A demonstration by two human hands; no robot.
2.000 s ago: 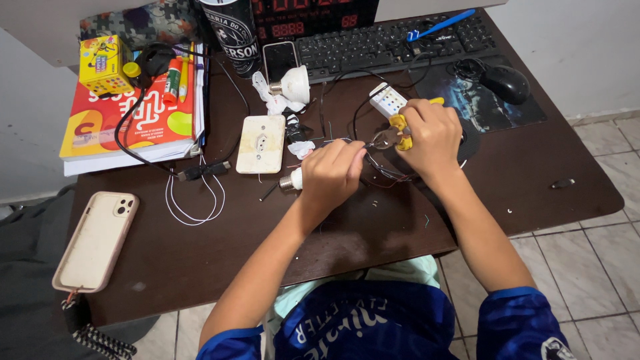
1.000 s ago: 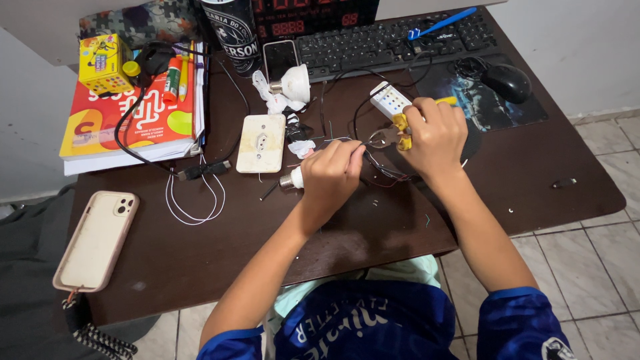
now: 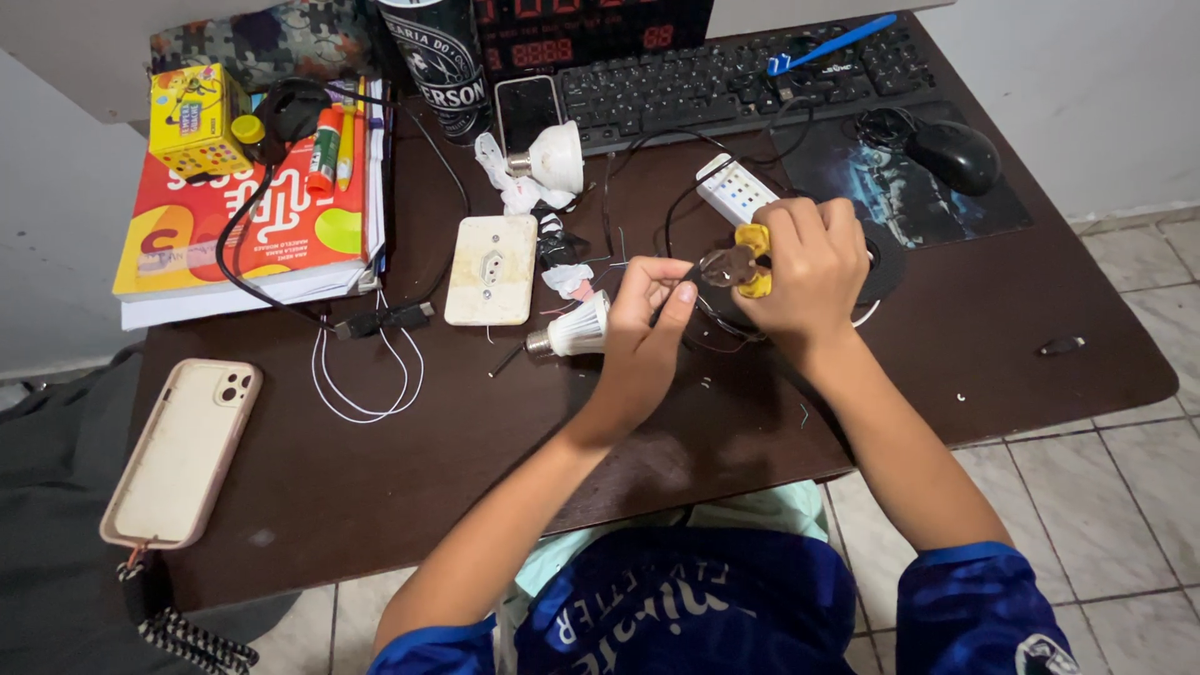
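My left hand [image 3: 647, 347] pinches a black cable [image 3: 692, 277] between thumb and fingers. My right hand [image 3: 816, 267] is closed around yellow-handled pliers [image 3: 731, 267], whose metal jaws sit at the cable's end, just right of my left fingertips. Whether the jaws bite the cable cannot be told. An LED bulb [image 3: 577, 328] lies beside my left hand, partly covered by it. Farther left is a cream wall socket plate [image 3: 491, 270]. Behind it rests a white lamp piece with a screw base [image 3: 555, 157]. A white block with rows of small squares [image 3: 735, 187] lies behind the pliers.
At the back stand a keyboard [image 3: 656, 94], a dark cup [image 3: 436, 70] and a phone [image 3: 527, 108]. Books [image 3: 187, 239] with markers lie at the left, near a phone case [image 3: 183, 450]. A mouse [image 3: 954, 157] sits at the right. Wire scraps are scattered about the table.
The pliers and my right hand have turned a little, and my left fingers have shifted on the cable. Both hands stay in nearly the same place.
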